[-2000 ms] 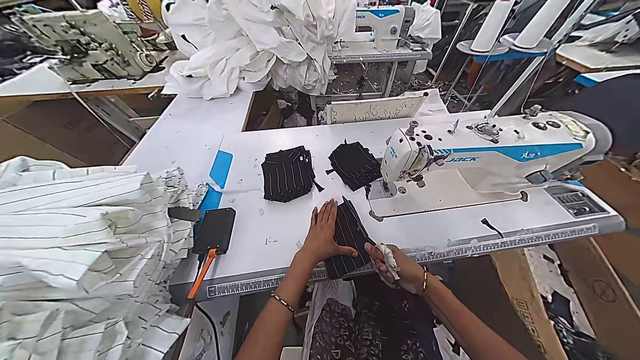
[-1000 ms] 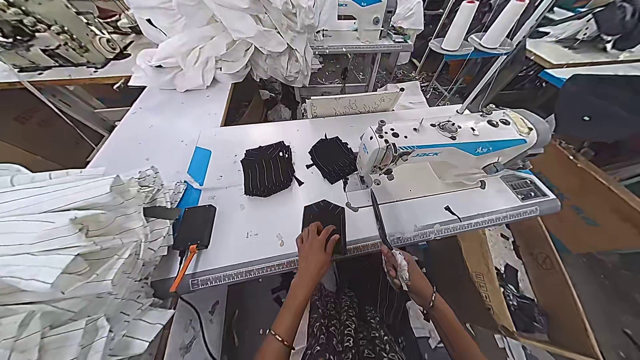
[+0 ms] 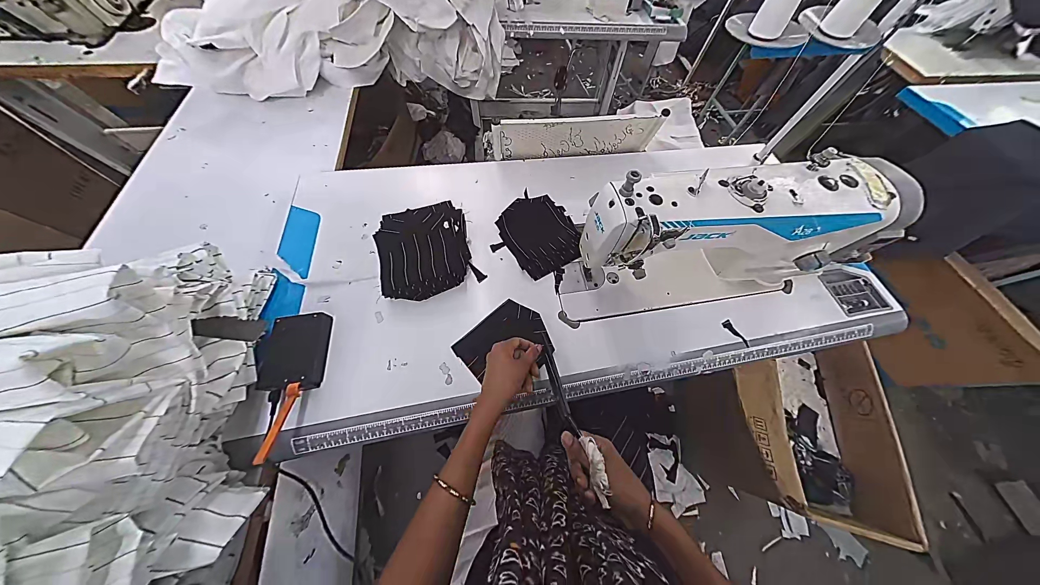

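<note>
A black fabric piece with thin light stripes [image 3: 497, 327] lies near the table's front edge, its corner pointing away from me. My left hand [image 3: 512, 370] pinches this piece near its right side, fingers bent. Scissors with dark blades [image 3: 556, 380] are in my right hand [image 3: 605, 475], which is below the table edge; white cloth wraps their handle. The blades point up along the piece's right edge; whether they are parted is unclear. Farther back lie two stacks of black striped pieces, a larger one [image 3: 422, 252] and a smaller one [image 3: 538, 236] beside the sewing machine [image 3: 731, 223].
White striped fabric [image 3: 106, 390] is heaped at the left, near a black box [image 3: 294, 351] with an orange strip. A ruler tape [image 3: 601, 382] runs along the table's front edge. White cloth [image 3: 325, 41] is piled behind. An open cardboard box [image 3: 861, 439] stands at lower right.
My left hand has gone from lying flat on the black piece to pinching it near its right side. The scissor blades have come against that side. The piece is turned differently than a second ago.
</note>
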